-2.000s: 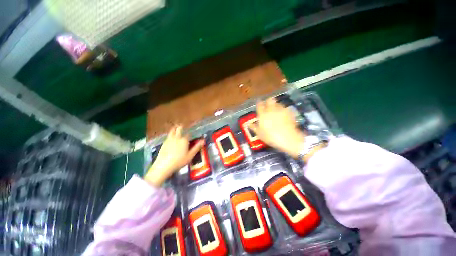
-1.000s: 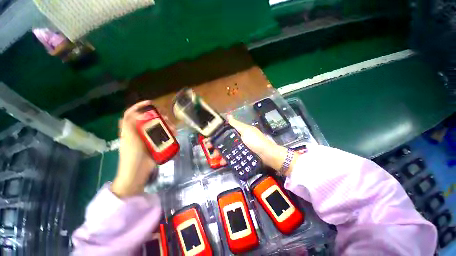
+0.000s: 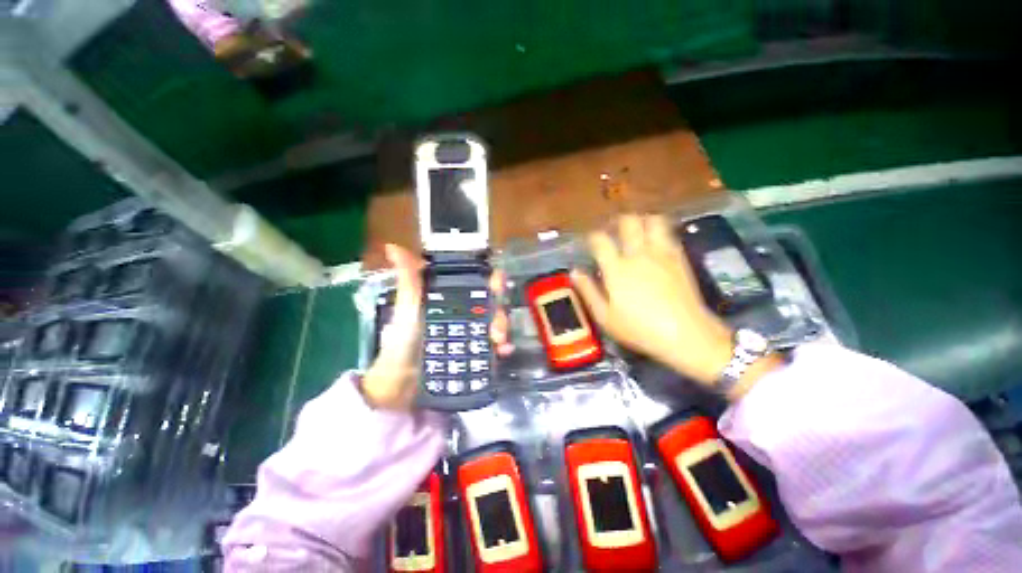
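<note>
My left hand (image 3: 400, 336) holds an open flip phone (image 3: 457, 325) upright, its keypad half between thumb and fingers, its screen half above. My right hand (image 3: 647, 293) is over the back row of the clear blister tray (image 3: 538, 405), fingers spread, slightly blurred; what lies under it is hidden. A closed red phone (image 3: 565, 321) lies in the back row between the hands. Several closed red phones, front up, lie in the front row, one of them (image 3: 609, 501) near the middle. A black phone, back up (image 3: 725, 264), lies at the tray's back right.
A brown board (image 3: 549, 185) lies behind the tray on the green bench (image 3: 897, 252). Stacked trays with dark phones (image 3: 101, 369) stand at the left. A pale rail (image 3: 168, 185) runs diagonally at the left. Part of another person's hand (image 3: 256, 56) shows at the top left.
The open phone has passed from my right hand to my left, which no longer holds the closed red phone. My right hand has moved over the tray's back row.
</note>
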